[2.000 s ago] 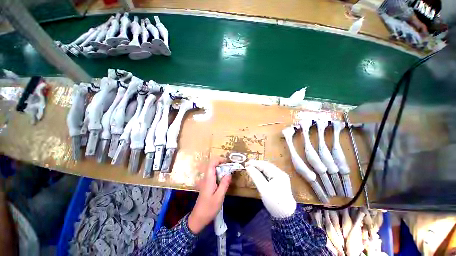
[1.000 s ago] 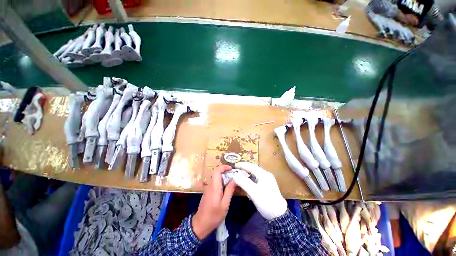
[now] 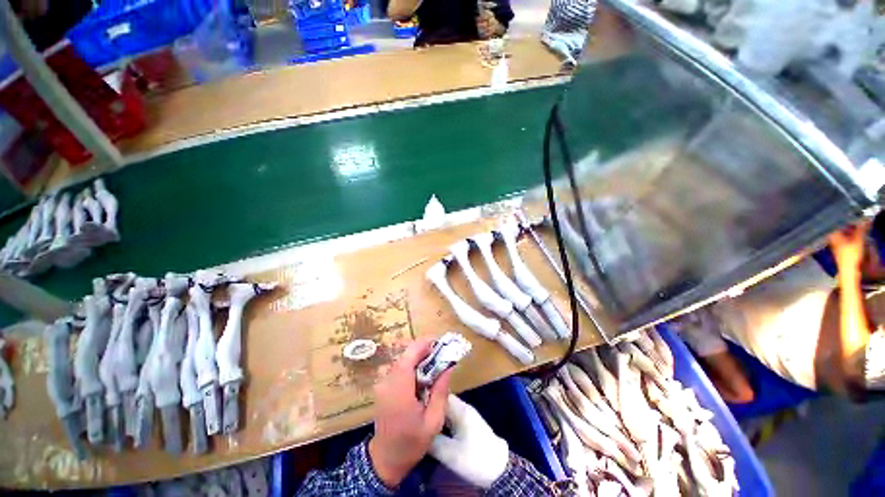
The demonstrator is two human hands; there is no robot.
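My bare left hand (image 3: 403, 415) grips a pale grey-white handle body by its wide head (image 3: 442, 357), which sticks up past the fingertips at the bench's front edge. My right hand (image 3: 470, 445), in a white glove, is lower and partly behind the left hand; its fingers are near the lower part of the body and hidden, so its hold cannot be told. An oval white ring (image 3: 360, 349) lies on the brown work pad (image 3: 335, 393) among scattered dark specks.
Handle bodies stand in rows at left (image 3: 160, 359) and right (image 3: 500, 291). A clear-sided box (image 3: 699, 184) and black cable (image 3: 551, 184) are at right. Blue bin (image 3: 713, 403) of bodies below. Green conveyor (image 3: 291, 184) with more bodies behind. A person's arm (image 3: 852, 301) is far right.
The view has turned to the right. The held head has been raised and tilted from beside the oval ring; my gloved hand has dropped from the head to lower down.
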